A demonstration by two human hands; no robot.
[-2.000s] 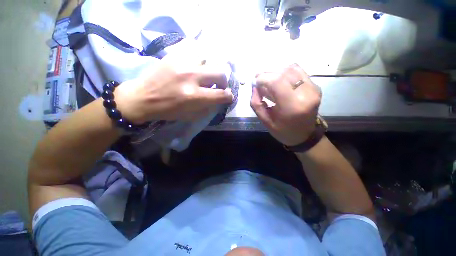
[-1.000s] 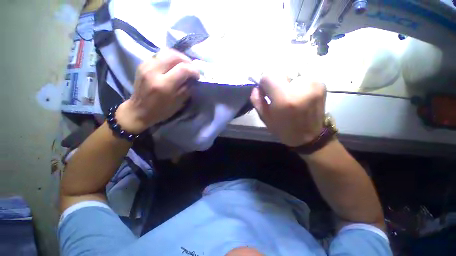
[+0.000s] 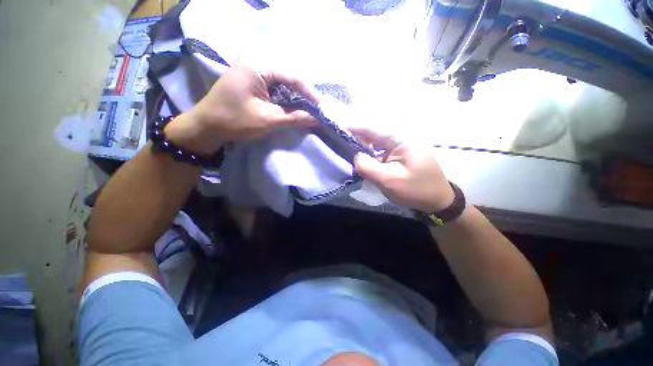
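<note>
A pale grey-lilac lining piece (image 3: 308, 166) with a narrow dark textured strip (image 3: 333, 134) along its edge lies between my hands at the table's front. My left hand (image 3: 250, 107) grips the strip's left part, thumb on top. My right hand (image 3: 401, 168) pinches the strip's right end between thumb and fingers. The lining hangs below the strip over the table edge, with a dark edging at its lower right. More pale lining with dark edging (image 3: 204, 53) spreads behind my left hand, partly lost in glare.
The white sewing machine head (image 3: 551, 43) with blue stripe stands at the upper right, its presser foot (image 3: 464, 89) under glare. An orange-red object (image 3: 634, 184) lies at the right end. A printed sheet (image 3: 118, 107) is at the left. Garment parts (image 3: 179, 246) hang below the table edge.
The strip was stretched nearly level between my hands; it now slants down to the right, its dark face showing. My right hand has moved lower. The view has shifted, showing more machine head.
</note>
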